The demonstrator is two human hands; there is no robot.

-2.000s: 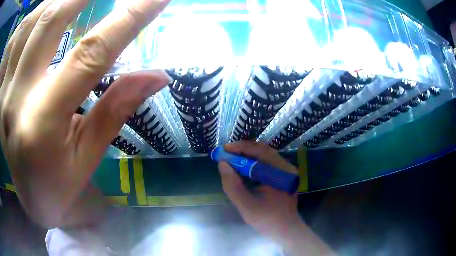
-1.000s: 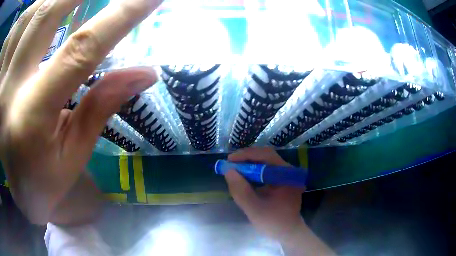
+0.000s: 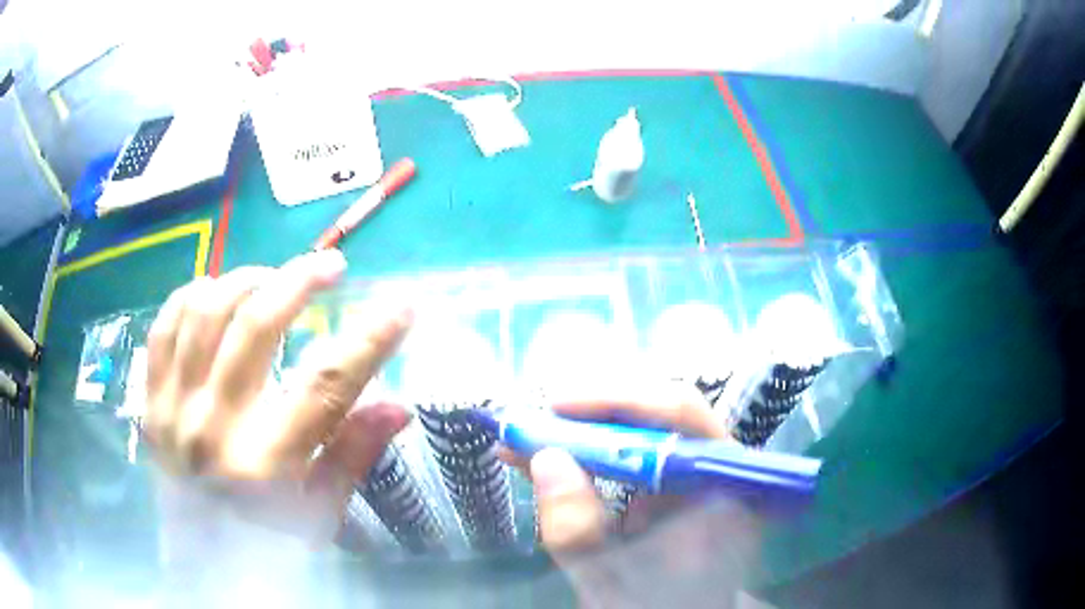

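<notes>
A clear plastic tray lies on the green mat in front of me, with dark metal parts packed in long rows. My right hand holds a thick blue marker over the rows, its tip pointing left at a row near the middle. Whether the tip touches a part I cannot tell. My left hand is spread over the tray's left part, fingers apart, with the thumb near the rows. The lower edge of the view is blurred and overexposed.
A red marker lies beyond my left hand, beside a white fan base. A white dropper bottle stands behind the tray. A small white bag lies by a white cord. A dark-keyed device lies on white papers at left.
The view has tilted up and back, showing the bench beyond the tray. The blue marker has moved from below the tray's near edge to over the rows.
</notes>
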